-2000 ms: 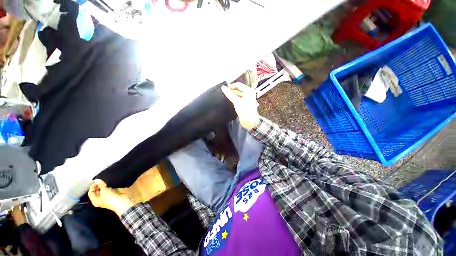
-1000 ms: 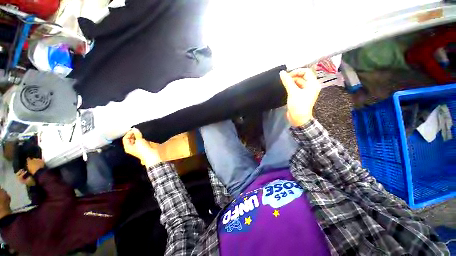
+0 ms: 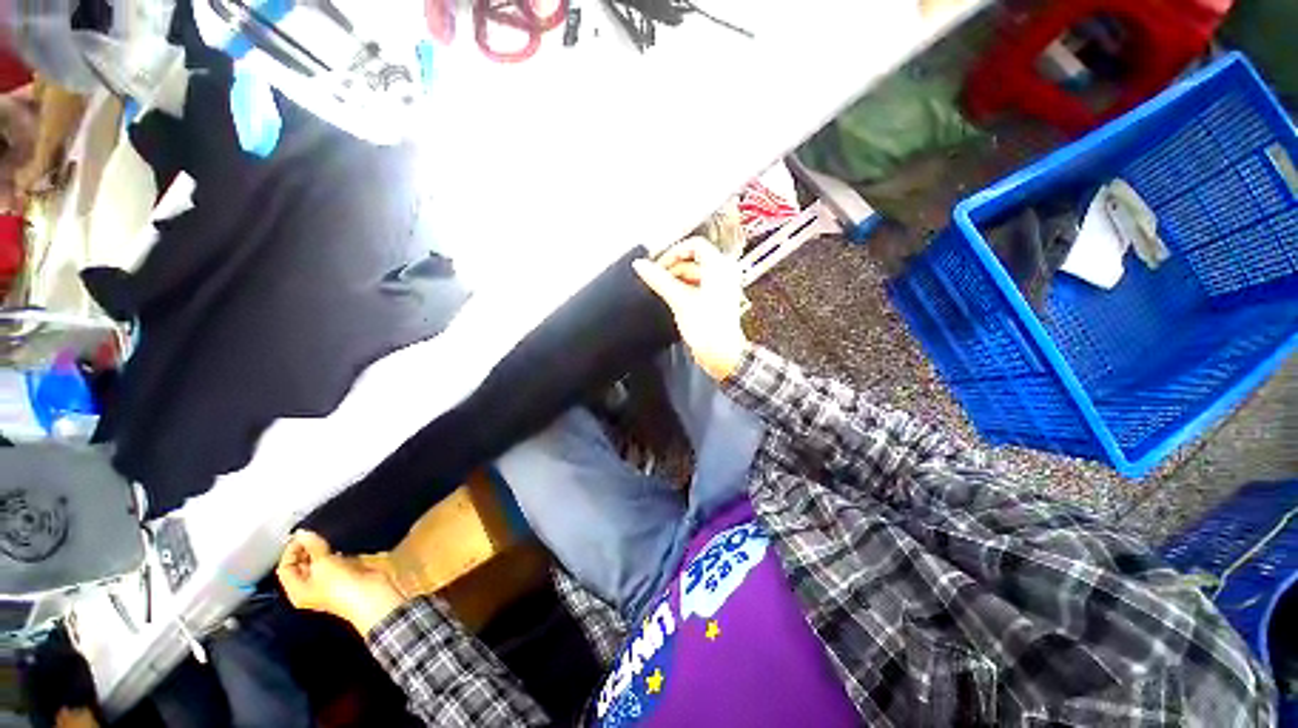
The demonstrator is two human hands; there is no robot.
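A long black cloth strip [image 3: 498,398] is stretched along the front edge of the white table, above my lap. My left hand [image 3: 330,580] pinches its lower-left end. My right hand [image 3: 700,299] pinches its upper-right end between thumb and fingers. The strip looks fairly taut, with a straight upper edge. A larger black garment [image 3: 271,270] lies spread on the table beyond it, with a small grey-blue patch or tag on it. I cannot tell whether the strip and the garment are joined.
A grey machine cover [image 3: 57,515] is at the left. Red-looped scissors [image 3: 515,31] lie on the table [image 3: 570,157]. A blue crate [image 3: 982,341] with pale scraps and a red stool [image 3: 996,71] stand right. A tan box [image 3: 453,541] is below the table edge.
The view swung left and back again, so things shifted in the picture and a person in maroon came in and mostly left. Both hands keep their hold on the strip.
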